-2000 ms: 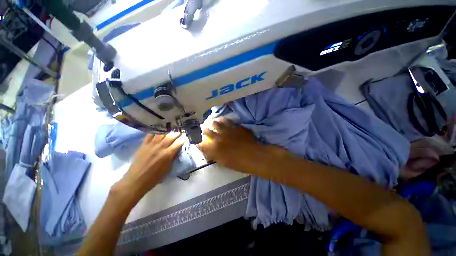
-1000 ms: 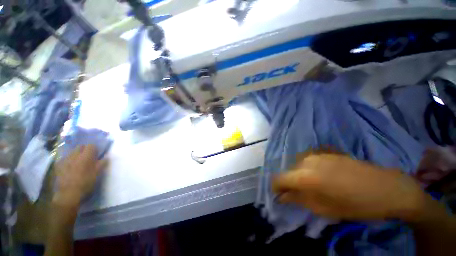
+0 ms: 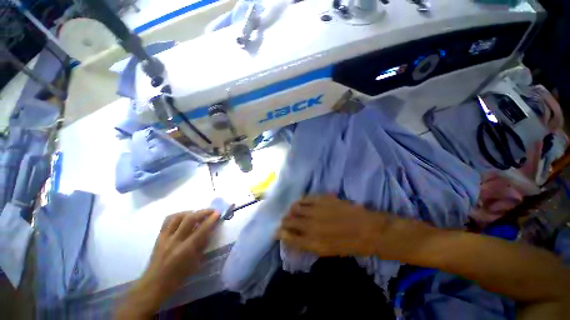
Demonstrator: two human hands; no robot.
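Observation:
A large heap of blue garment pieces (image 3: 387,156) lies right of the needle, its gathered ends over the table's front edge. My right hand (image 3: 319,226) grips the heap's front part near the edge; its fingertips are blurred. My left hand (image 3: 182,240) is on the white table (image 3: 137,231), left of the heap. A small pale blue piece (image 3: 220,205) is at its fingertips, apparently pinched. The presser foot area (image 3: 242,157) of the white JACK sewing machine (image 3: 290,107) has no hand at it. The yellow patch (image 3: 264,184) shows beside the needle.
Flat blue strips (image 3: 65,240) lie at the left. Other blue pieces (image 3: 153,161) lie behind the needle. Scissors with black handles (image 3: 500,142) lie on cloth at the right, near pink scraps (image 3: 500,195). A blue-rimmed basket (image 3: 406,294) is low at the right.
My left hand has moved from the strips at the left to the table before the needle, with a small piece at its fingers. My right hand has shifted left, and part of the heap lies further left.

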